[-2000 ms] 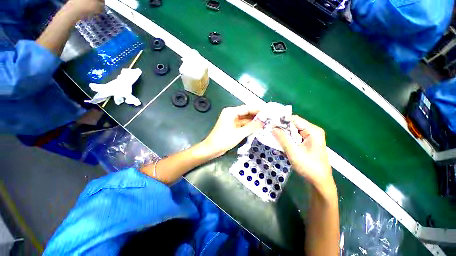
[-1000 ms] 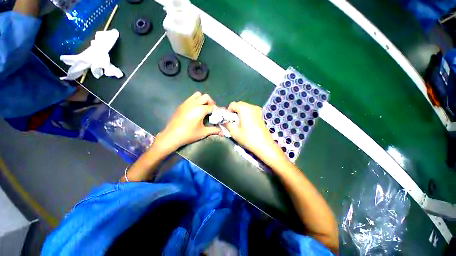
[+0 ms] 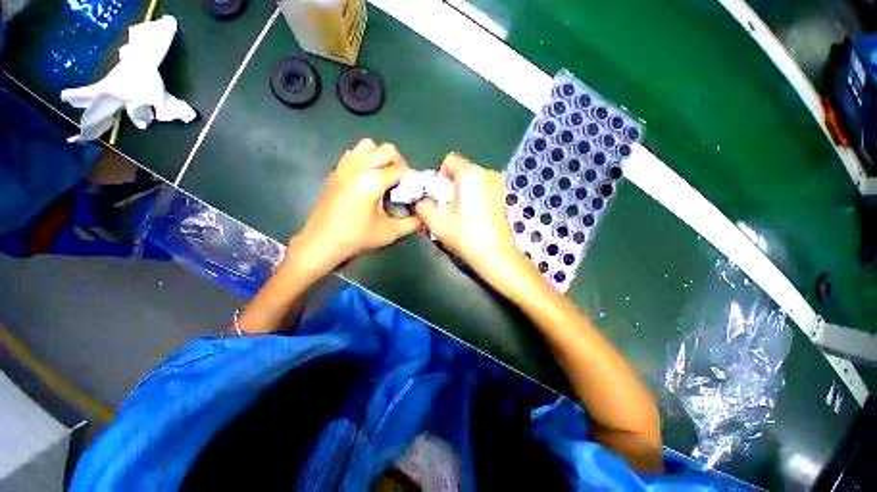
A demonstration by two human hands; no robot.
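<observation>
My left hand [image 3: 358,204] and my right hand [image 3: 473,219] meet over the bench in the middle of the view. A crumpled white cloth [image 3: 423,186] is pinched between them. A small part of something dark and round shows under the cloth at my left fingers; the rest is hidden by the hands. The blister tray [image 3: 574,176] with rows of dark round dots lies just right of my right hand, its upper right corner over the white rail. Two black round housings [image 3: 294,83] lie side by side beyond my left hand.
A white bottle with yellowish contents [image 3: 330,26] stands behind the housings, cut by the top edge. A limp white glove or cloth [image 3: 131,85] lies over a tan stick at far left. Crinkled clear bags [image 3: 733,371] lie at right. The green belt [image 3: 664,77] runs beyond the white rail [image 3: 685,206].
The white cloth, earlier over the tray, is now bunched between both hands nearer the body. The tray now lies farther right, against the rail. The view has shifted, with less of the left bench showing.
</observation>
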